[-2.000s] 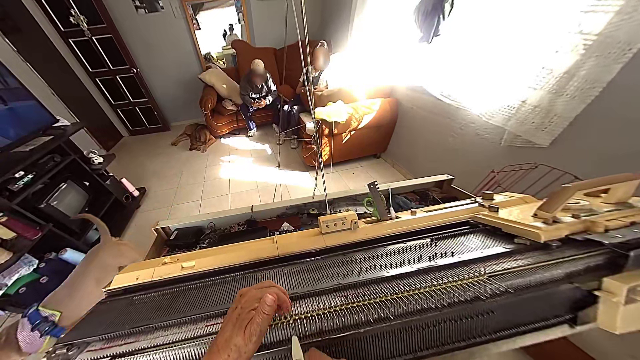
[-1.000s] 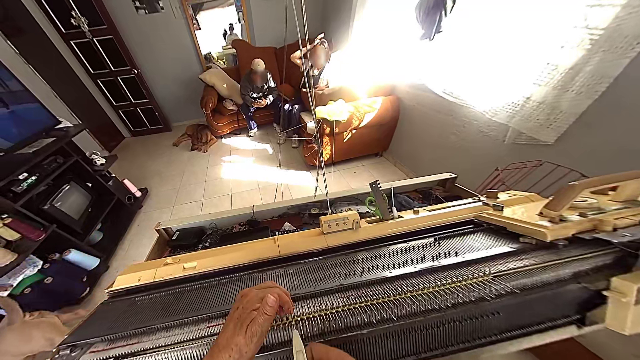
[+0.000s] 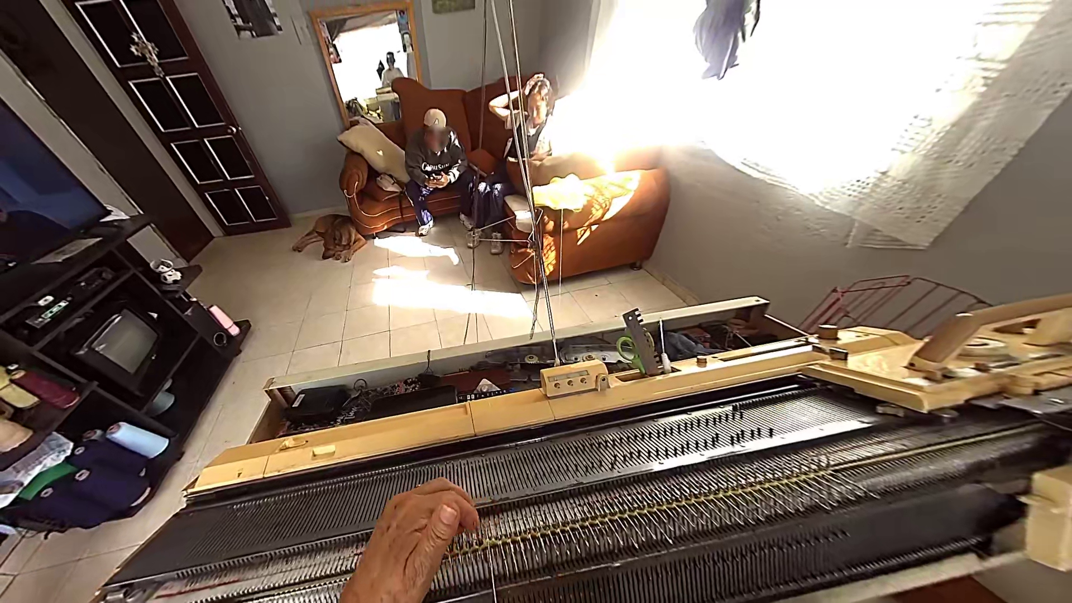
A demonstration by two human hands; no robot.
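Note:
A knitting machine's needle bed [image 3: 276, 511] runs across the lower view, with long rows of metal needles. Yellow-green yarn [image 3: 653, 509] lies along the needles from the middle to the right. My left hand [image 3: 419, 536] rests at the left end of that yarn, fingers curled over the needles; whether it pinches anything is hidden. Just right of it a thin strand runs down to the bottom edge. My right hand is out of view. The cream carriage [image 3: 938, 360] with its handle sits at the far right of the machine.
Behind the machine lies a long tray [image 3: 335, 377] of tools and small items, with green-handled scissors [image 3: 626, 348]. A row counter [image 3: 574, 379] sits on the rail. Yarn strands come down from above. Beyond are two seated people, a sofa [image 3: 620, 226] and a dog [image 3: 333, 237]. Shelves [image 3: 167, 352] stand left.
My right hand and the pale tool beside my left hand, seen at the bottom edge before, are out of view. My left hand stays near the same place. The dog-like animal at the lower left is gone.

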